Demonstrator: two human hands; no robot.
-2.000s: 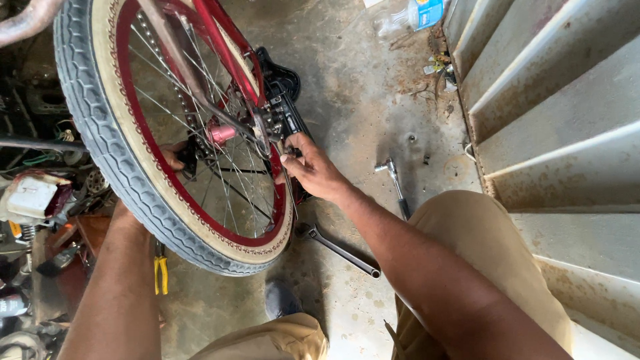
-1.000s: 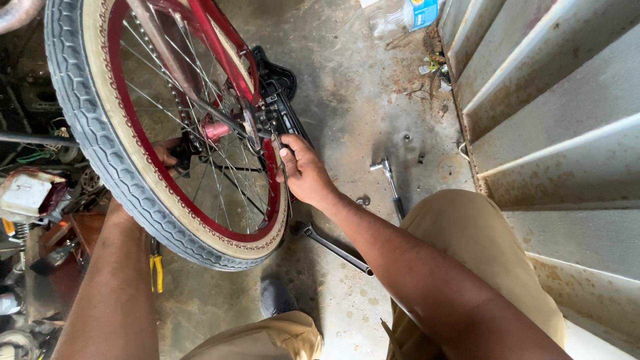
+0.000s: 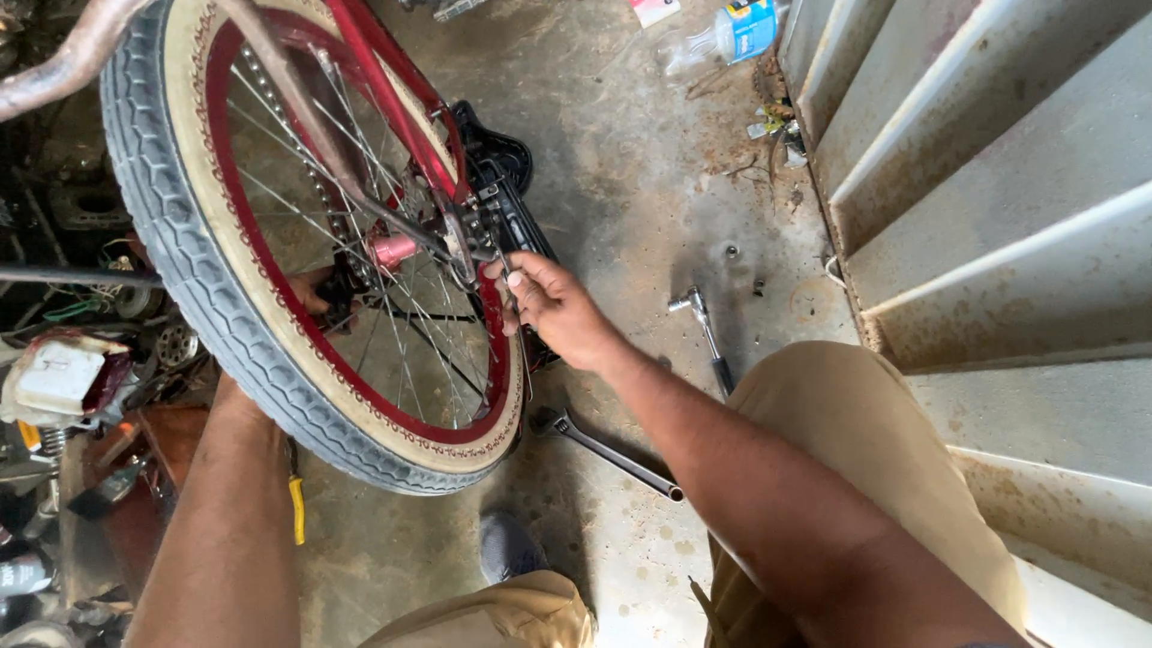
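Note:
A bicycle wheel point(image 3: 171, 234) with a grey tyre, cream sidewall and red rim stands in a red bicycle frame point(image 3: 387, 81). Near the brake parts beside the hub, my right hand point(image 3: 549, 301) pinches a thin cable point(image 3: 526, 360) between thumb and fingers. My left hand point(image 3: 310, 292) reaches behind the wheel to the black rear derailleur point(image 3: 340, 292); spokes and rim partly hide it, so its grip is unclear. The pink-red hub point(image 3: 393, 250) lies between the two hands. A black saddle point(image 3: 495, 148) shows low behind the frame.
On the concrete floor lie an adjustable wrench point(image 3: 621, 457), a ratchet point(image 3: 706, 337), small sockets point(image 3: 732, 251), a yellow-handled tool point(image 3: 297, 508) and a plastic bottle point(image 3: 742, 34). Mixed parts crowd the left side. A corrugated metal wall point(image 3: 990, 225) stands at the right, beside my knee.

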